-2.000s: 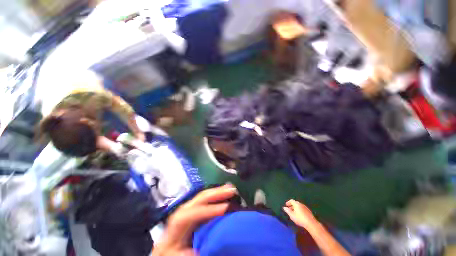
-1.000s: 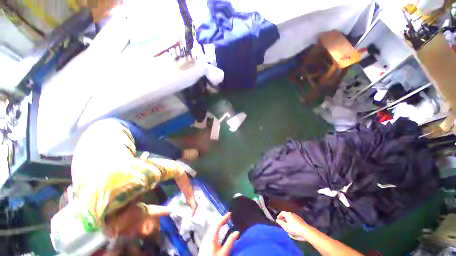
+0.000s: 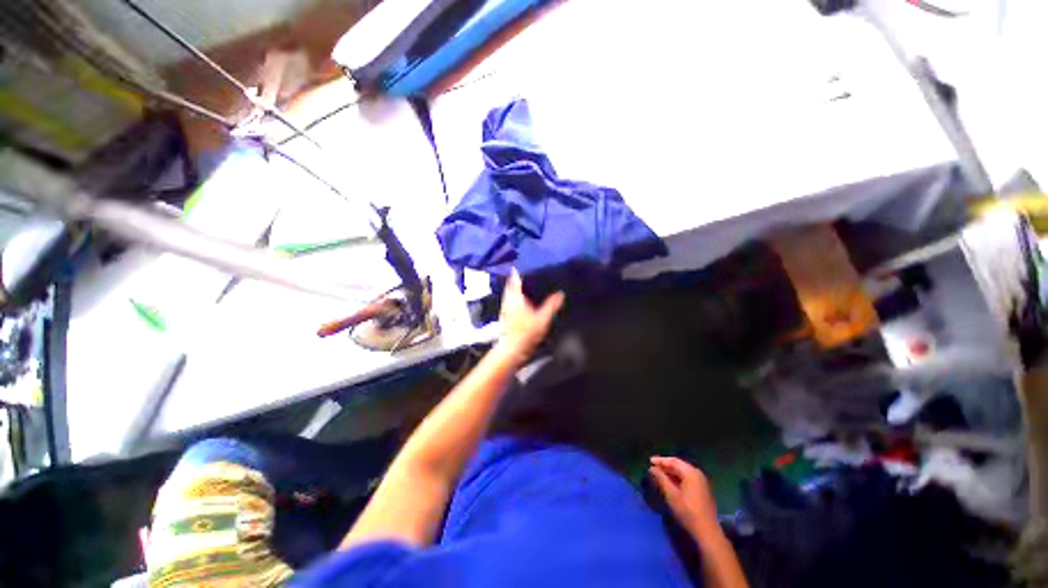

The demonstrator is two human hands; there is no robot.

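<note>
A navy garment panel [image 3: 534, 218] lies bunched at the front edge of the white pressing table [image 3: 747, 126], with part of it hanging over the edge. My left hand [image 3: 529, 322] reaches to the hanging lower part of the cloth, thumb and fingers apart; whether it touches the cloth is unclear. My right hand [image 3: 686, 492] hangs low at my right side, small and blurred, with its fingers partly curled. The steam iron [image 3: 397, 322] with a brown handle stands on the table left of the cloth.
A person in a patterned top [image 3: 218, 523] is at the lower left. Green pieces [image 3: 149, 314] lie on the table's left part. A blue-edged board [image 3: 460, 52] is at the back. A brown stool-like object [image 3: 827, 287] and a dark heap [image 3: 873, 528] are at the right.
The view has moved up to the table, and the cloth and iron are closer. My left hand has reached forward to the cloth. The other person now shows only at the lower left edge.
</note>
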